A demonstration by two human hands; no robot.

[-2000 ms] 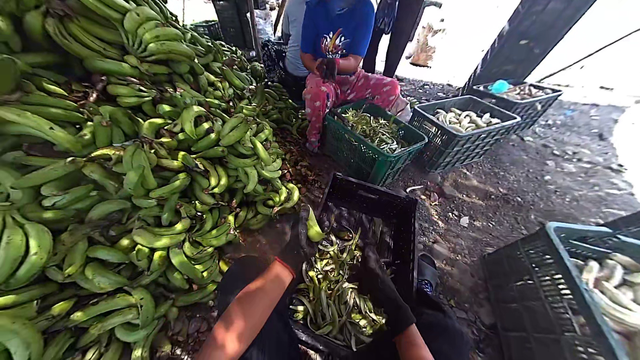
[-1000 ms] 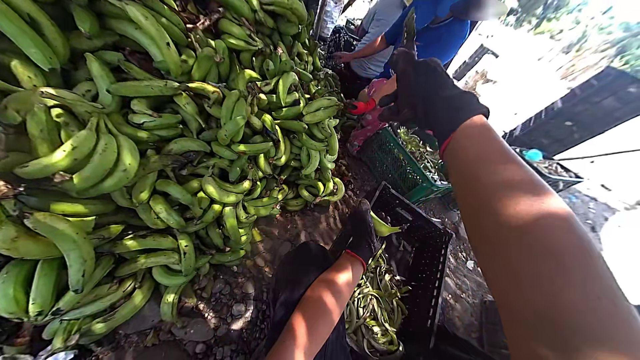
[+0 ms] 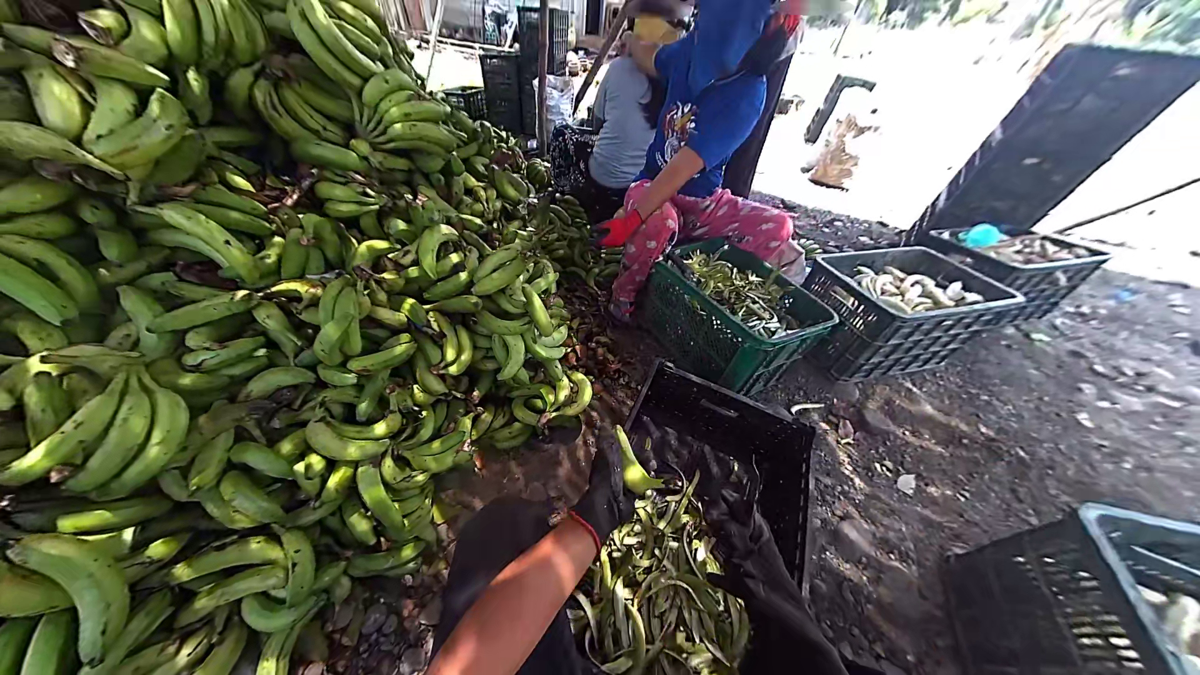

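My left hand [image 3: 609, 492], in a black glove with a red cuff, reaches over the near crate and holds a green plantain [image 3: 637, 465] upright at its fingers. Below it, green plantain peels [image 3: 661, 586] fill the near part of a black plastic crate [image 3: 722, 412] between my legs. My right hand cannot be made out; dark cloth and shadow lie over the crate's right side. Left of my left hand rises a large heap of green plantains [image 3: 347, 375].
A person in a blue shirt [image 3: 722, 131] sits by a green crate of peels [image 3: 741, 352], with another person [image 3: 621, 122] behind. Crates of peeled plantains [image 3: 914, 323] stand to the right, one at the lower right [image 3: 1041, 591]. A dark slanted post [image 3: 1050, 141] stands behind.
My right arm, raised across the view a second ago, is no longer plainly visible. My left hand still holds the plantain over the crate. The view has shifted.
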